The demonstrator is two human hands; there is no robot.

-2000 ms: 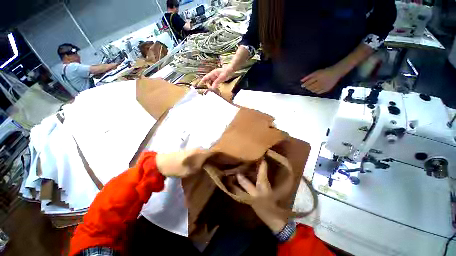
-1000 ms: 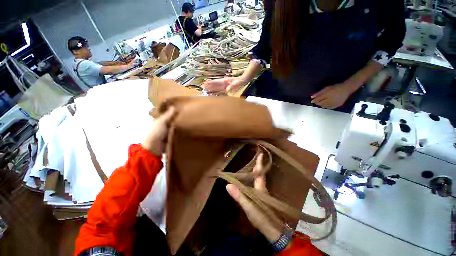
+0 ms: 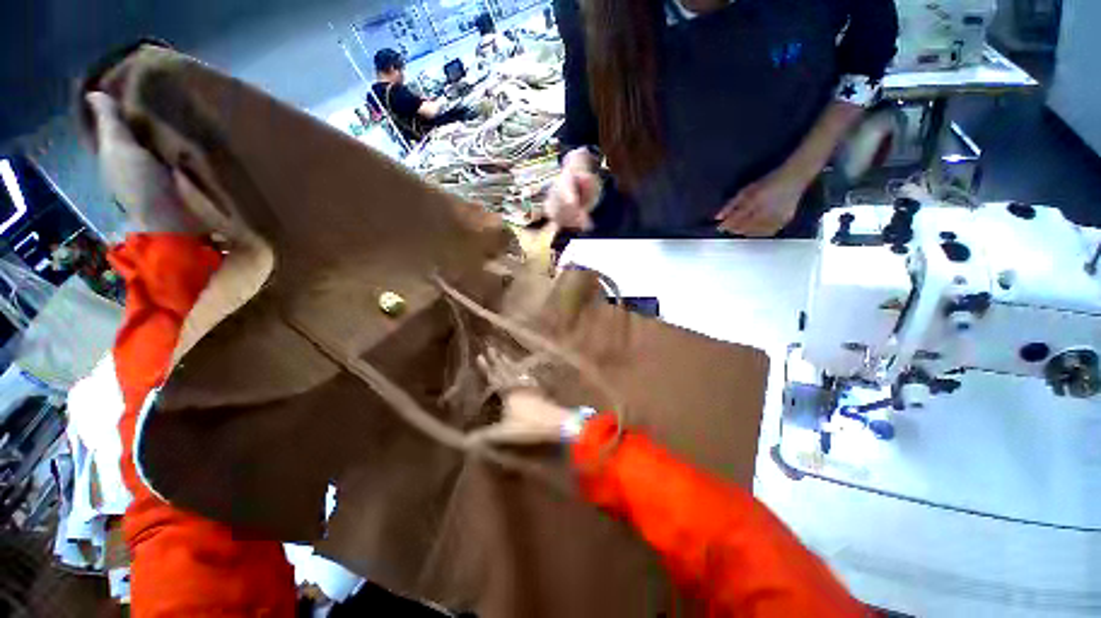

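A large brown bag panel (image 3: 362, 205) spreads across the front of me, lifted high at the left and lying flatter at the right. My left hand (image 3: 139, 169) grips its raised upper left edge. My right hand (image 3: 525, 404) is at the panel's middle among narrow tan straps (image 3: 405, 410); it is blurred, and whether its fingers close on a strap is unclear. A small round shiny spot (image 3: 391, 302) shows on the brown surface.
A white sewing machine (image 3: 893, 290) stands at the right on a white table (image 3: 712, 272). A person in dark clothes (image 3: 749, 109) stands opposite. White panels (image 3: 94, 453) are piled at the left, partly covered. Strap bundles (image 3: 513, 115) lie behind; another person (image 3: 398, 97) sits farther back.
My left hand has moved up and left, lifting and spreading the brown panel over the white pile. My right hand has moved up and left among the straps. The view has shifted.
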